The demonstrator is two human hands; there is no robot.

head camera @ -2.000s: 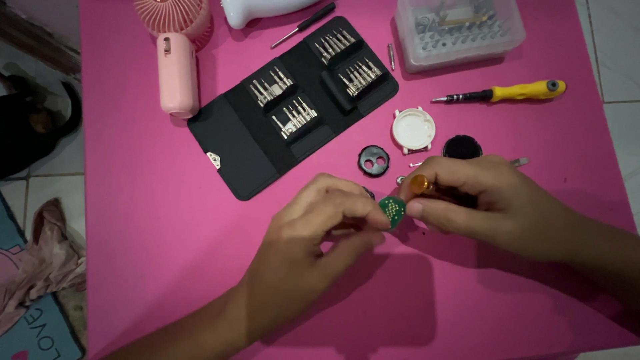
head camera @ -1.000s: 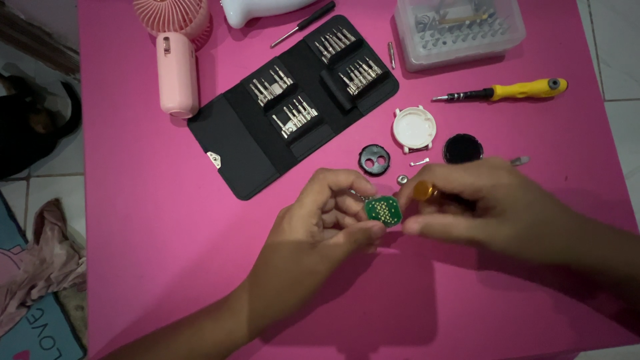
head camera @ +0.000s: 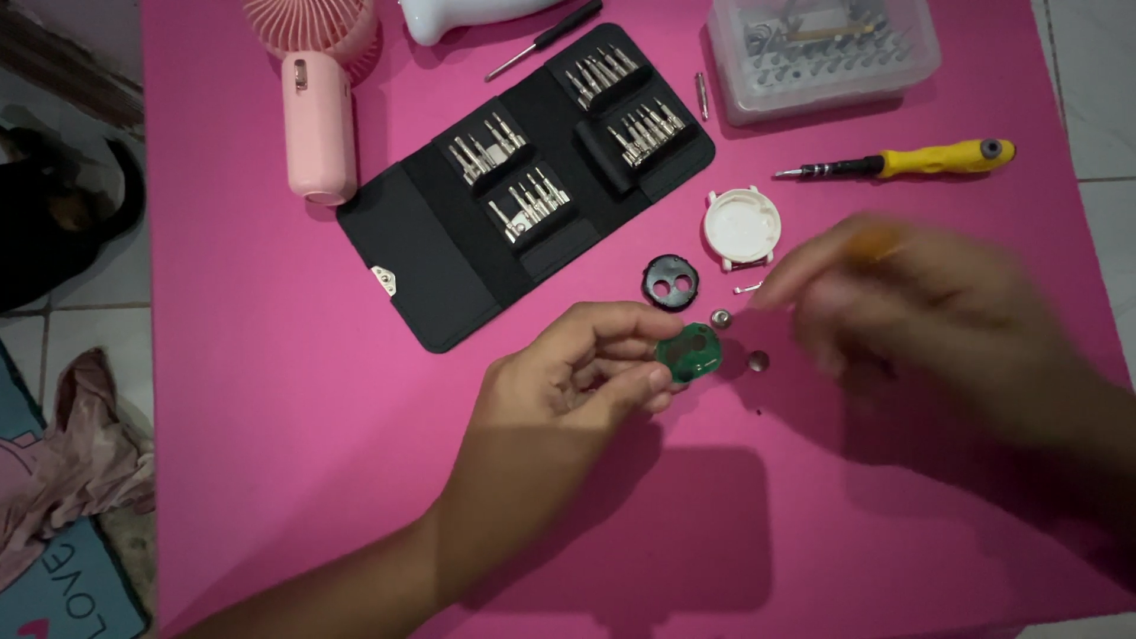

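Observation:
Between the thumb and fingers of my left hand (head camera: pixel 599 368) is a small green circuit board (head camera: pixel 690 352), its darker face showing. My right hand (head camera: pixel 923 328) is blurred, to the right of the board, with an orange handle (head camera: pixel 874 244) at its fingers; the rest of that tool is hidden. Beside the board lie a round black plastic part with two holes (head camera: pixel 671 282), a small metal piece (head camera: pixel 721 319) and a small round disc (head camera: pixel 757 361). Above them sits a white plastic watch case (head camera: pixel 743 227). A small metal strip (head camera: pixel 748 287) lies just below the case.
A black bit wallet (head camera: pixel 444 257) lies unfolded at centre left. A pink handheld fan (head camera: pixel 319 133) and a black-handled screwdriver (head camera: pixel 546 40) are behind it. At the right are a yellow-handled screwdriver (head camera: pixel 945 160) and a clear plastic box of bits (head camera: pixel 825 71). A loose bit (head camera: pixel 702 96) lies beside the box.
My right hand has moved away from the board to the right. In my left hand the board shows its darker face, where the gold-dotted face showed before. The small disc has come into view.

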